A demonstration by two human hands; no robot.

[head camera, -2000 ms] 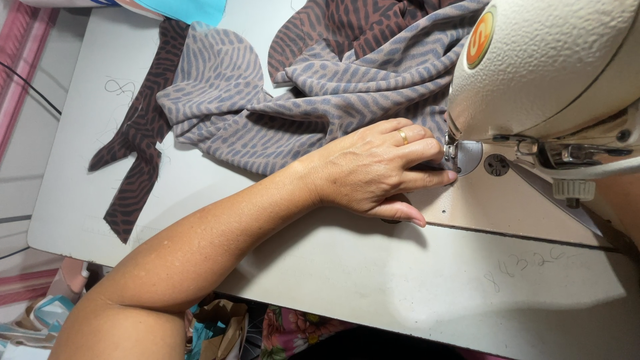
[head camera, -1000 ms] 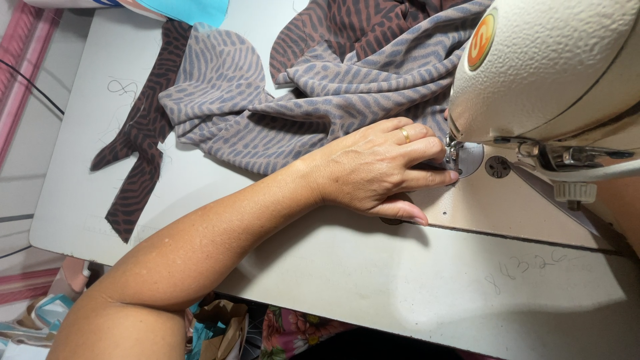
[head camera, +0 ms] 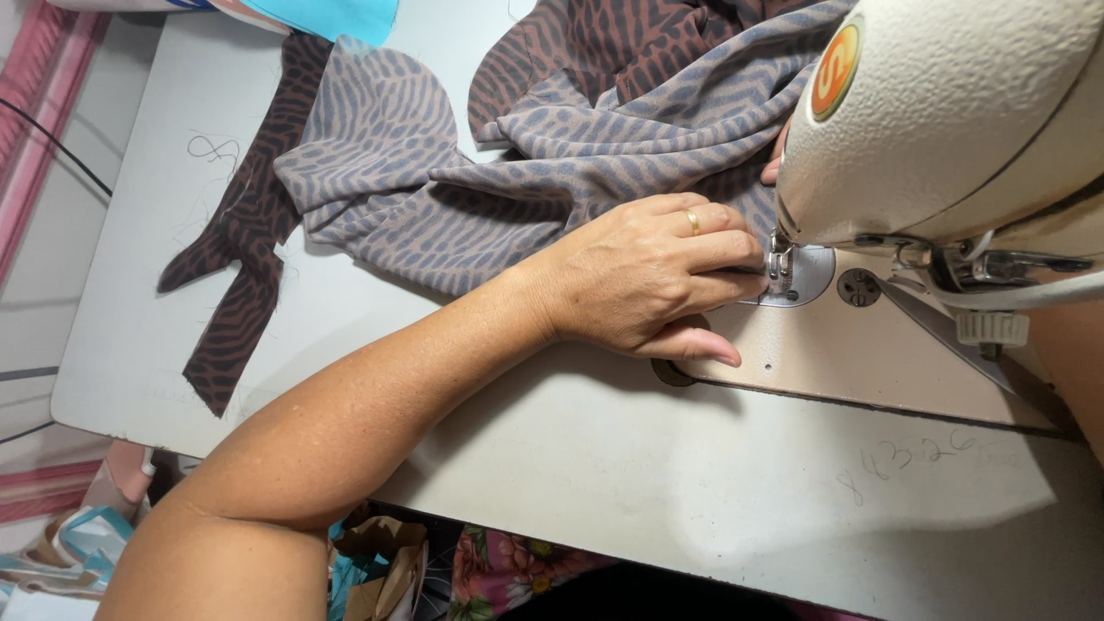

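My left hand (head camera: 664, 272), a gold ring on one finger, lies palm down over the edge of a patterned fabric (head camera: 535, 198), its fingertips beside the presser foot (head camera: 780, 259) of a sewing machine (head camera: 940, 112). The fabric is grey-blue on one face and dark brown on the other, and spreads in folds behind the hand. Of my right hand (head camera: 774, 159) only a few fingertips show, resting on the fabric behind the machine head; the rest is hidden. The metal needle plate (head camera: 806, 276) shows right of the left fingers.
Dark brown fabric strips (head camera: 250, 207) lie on the white table (head camera: 561, 431) at the left, near a loose thread (head camera: 213, 148). Turquoise material (head camera: 328, 15) sits at the far edge. Below the near edge are a paper bag (head camera: 379, 561) and floral cloth (head camera: 517, 565).
Fingertips of my right hand now show behind the machine head, where earlier frames do not show them. My left hand has stayed at about the same place beside the presser foot.
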